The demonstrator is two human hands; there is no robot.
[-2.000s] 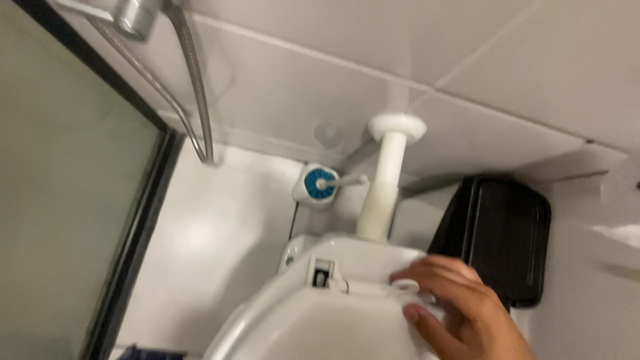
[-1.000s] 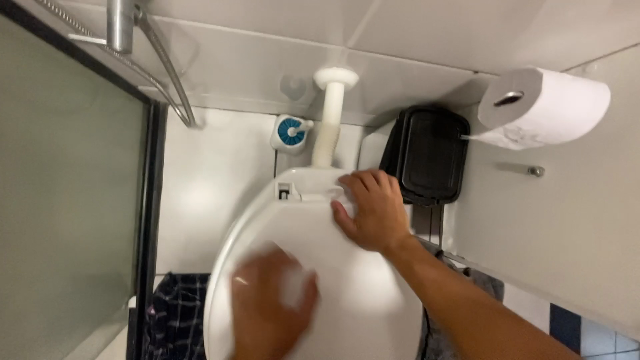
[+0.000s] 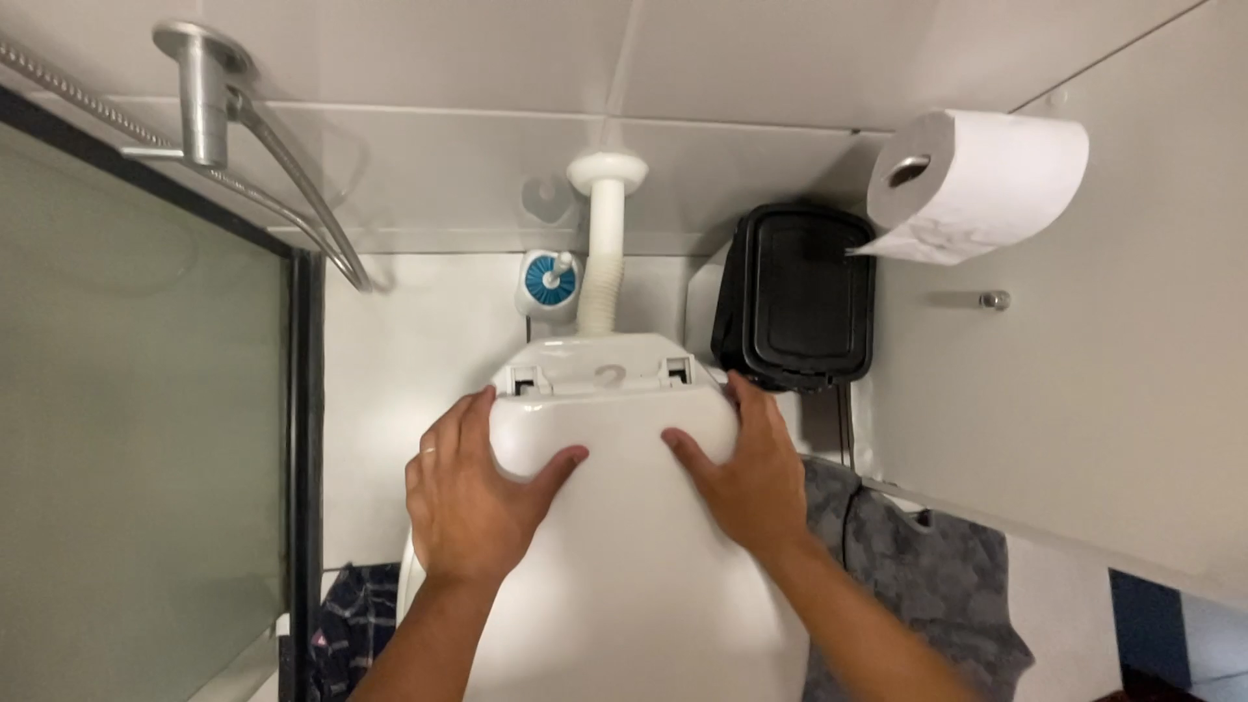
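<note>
Below me a white toilet lid (image 3: 634,546) lies flat over the bowl. My left hand (image 3: 483,487) grips the lid's rear left edge, thumb on top and fingers round the side. At the rear right edge my right hand (image 3: 746,468) does the same. Just behind the lid, the left hinge mount (image 3: 525,380) and the right hinge mount (image 3: 676,370) show dark openings on the white ceramic rim (image 3: 604,351). A white flush pipe (image 3: 606,224) runs from there to the wall. The undersides of the lid and some fingertips are hidden.
A toilet brush (image 3: 550,281) stands left of the pipe, a black lidded bin (image 3: 804,292) right of it. A toilet roll (image 3: 985,185) hangs at the right. A glass shower panel (image 3: 146,409) bounds the left, below a metal hose (image 3: 302,185). A grey mat (image 3: 916,585) lies lower right.
My left hand, blurred over the middle of the lid a second ago, now holds its rear left edge. My right hand has moved from the hinge area to the right edge. The right hinge mount is now uncovered.
</note>
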